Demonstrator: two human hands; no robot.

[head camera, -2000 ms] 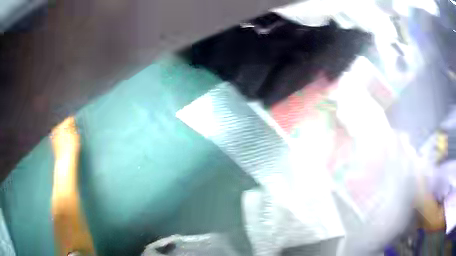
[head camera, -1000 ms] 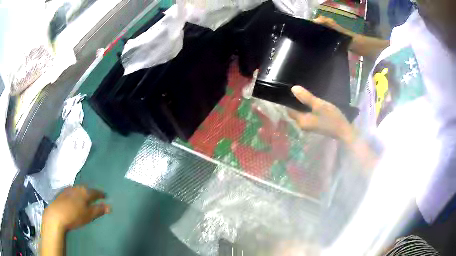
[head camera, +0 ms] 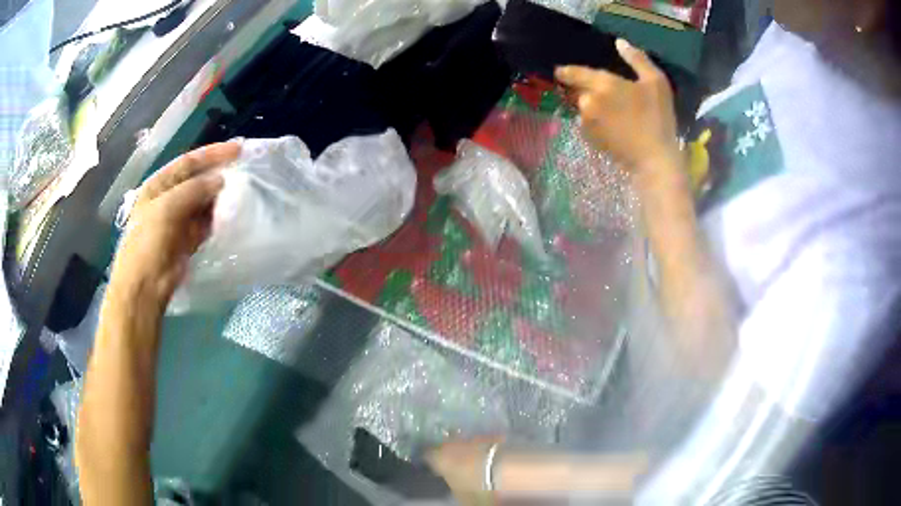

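Observation:
My left hand [head camera: 183, 212] reaches up from the lower left and grips a crumpled, whitish translucent bag [head camera: 311, 203]. My right hand [head camera: 469, 469], with a pale band at the wrist, is low in the picture and blurred. It touches a clear bubble bag [head camera: 395, 380] beside a dark piece [head camera: 395, 469]; its grip is unclear. The bubble-covered work mat [head camera: 474, 296], red and green, lies in the middle with a small crumpled clear bag [head camera: 494, 198] on it.
Black stacked housings [head camera: 336, 84] stand at the back, with white wrapping [head camera: 380, 25] over them. A co-worker's hand [head camera: 627, 109] touches a black housing [head camera: 553, 44] at the upper right. A bubble wrap sheet [head camera: 262, 321] lies left of the mat on the green bench [head camera: 203, 415].
My left hand has moved up and taken hold of the whitish bag. My right hand now shows clearly at the bottom. The co-worker's housing has moved back, away from the mat.

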